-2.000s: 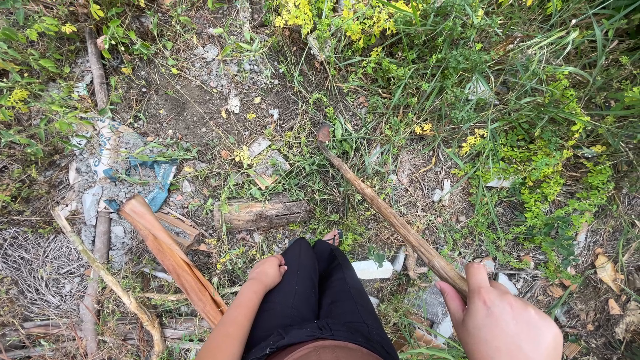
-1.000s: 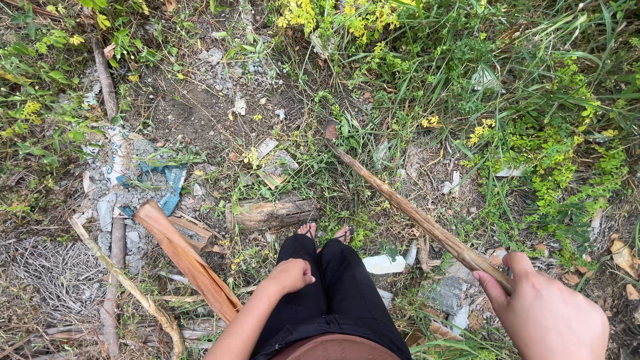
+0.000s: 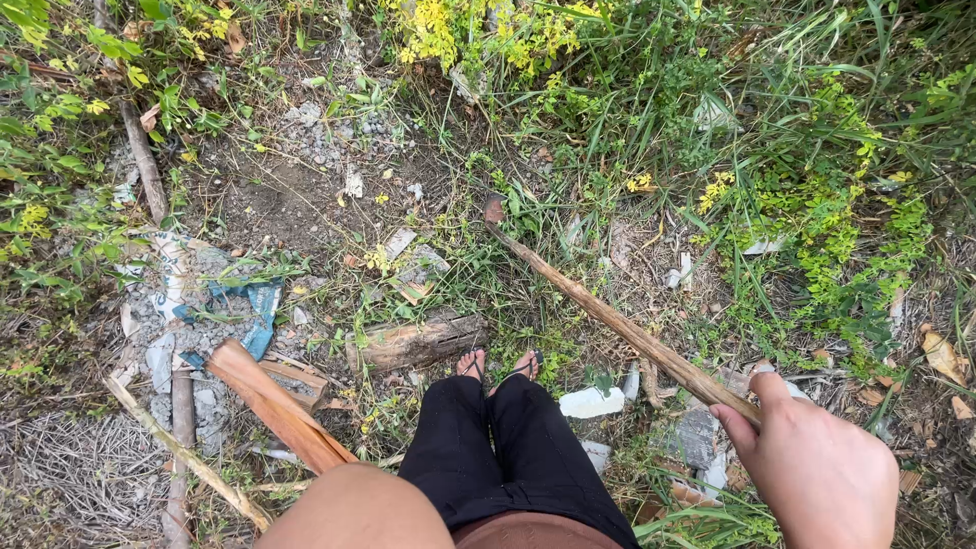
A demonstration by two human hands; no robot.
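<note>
My right hand (image 3: 820, 457), low at the right, is closed around the end of a long wooden handle (image 3: 625, 328). The handle slants up and left to a small rusty metal head (image 3: 495, 208), which lies among grass and weeds ahead of my feet. What shape the head has is hard to tell. Of my left arm only a bent, rounded part (image 3: 354, 511) shows at the bottom edge; the left hand itself is out of sight. A short log (image 3: 418, 341) lies just left of my sandalled feet.
A split reddish plank (image 3: 274, 404), a pale branch (image 3: 183, 454) and a torn cement bag (image 3: 263, 309) with grey rubble lie on the left. White fragments (image 3: 591, 402) and broken pieces lie right of my legs. Tall grass (image 3: 762, 91) and yellow-green weeds grow at the upper right.
My left hand, seen near my thigh in the earlier frames, has gone out of view as the arm came up into the bottom of the picture. My right hand keeps its hold on the handle.
</note>
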